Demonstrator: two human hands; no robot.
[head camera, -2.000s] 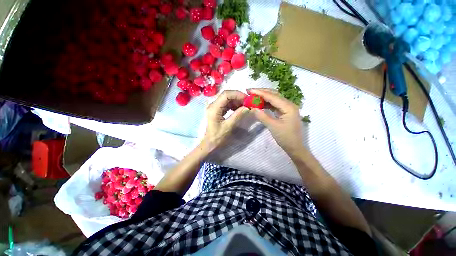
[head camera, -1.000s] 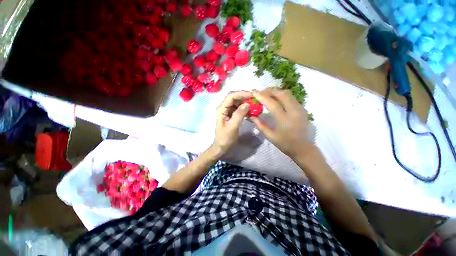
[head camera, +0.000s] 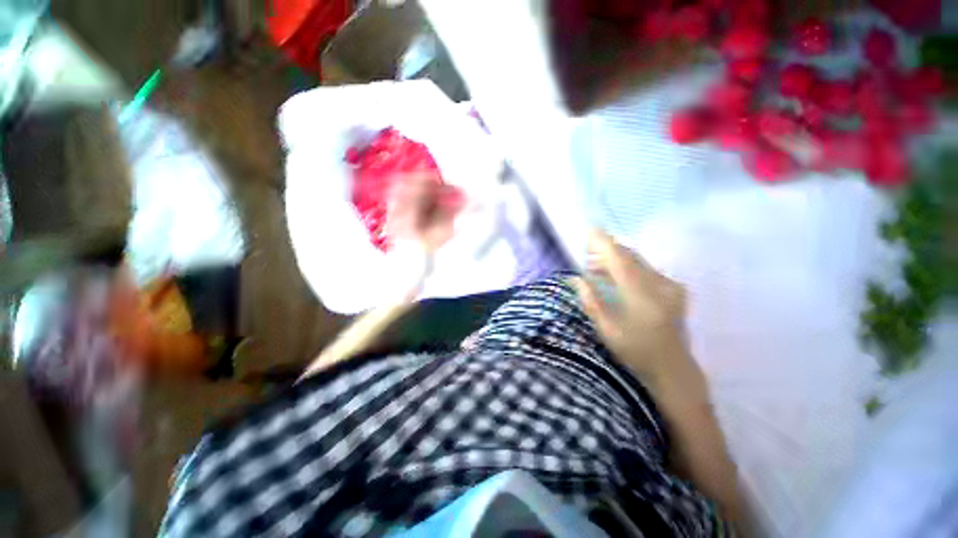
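Note:
The open white bag hangs beside the table edge with finished red strawberries inside. My left hand is over the bag's opening, strongly blurred. A red patch shows at its fingers; I cannot tell whether it is a held strawberry or one in the bag. My right hand is at the table's near left edge, fingers slightly apart, with nothing visible in it. Loose red fruits lie on the white table at the upper right. Green leaf caps lie at the right.
The dark carton stands on the table at the top. A red object is on the floor beyond the bag. White plastic and blurred orange items lie on the floor at left.
The view has swung left. My hands have parted; the left moved from above the table to over the bag. The strawberry is no longer between both hands.

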